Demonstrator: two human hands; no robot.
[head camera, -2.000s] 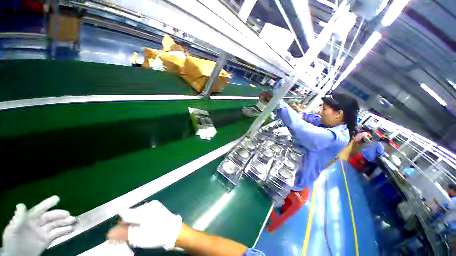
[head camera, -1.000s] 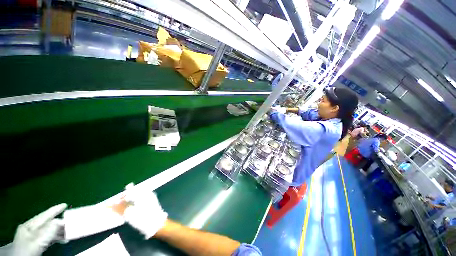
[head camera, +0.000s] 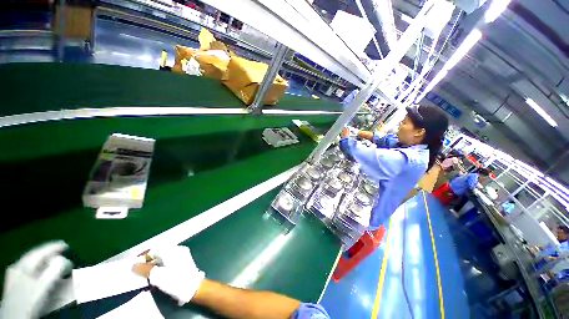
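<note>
A white leaflet (head camera: 109, 278) is held between my hands at the lower left. My right hand (head camera: 171, 272), in a white glove with bare fingertips, pinches its right end. My left hand (head camera: 36, 281), gloved and blurred, is at its left end; its fingers are curled and I cannot tell whether they grip it. A stack of white leaflets (head camera: 136, 308) lies just below, cut off by the bottom edge. A printed retail box (head camera: 121, 171) lies on the dark green conveyor belt (head camera: 206, 174), its hang tab toward me.
More packs (head camera: 280, 137) lie farther along the belt. Clear blister trays (head camera: 324, 193) are massed at the right beside a person in light blue (head camera: 393, 168). A metal post (head camera: 268, 78) stands by the far rail, near crumpled brown cartons (head camera: 249, 78). A red stool (head camera: 359, 254) stands right.
The retail box has moved left along the belt and nearer, with other packs following. My hands have come together at the leaflet; since the last earlier frame they have shifted only slightly.
</note>
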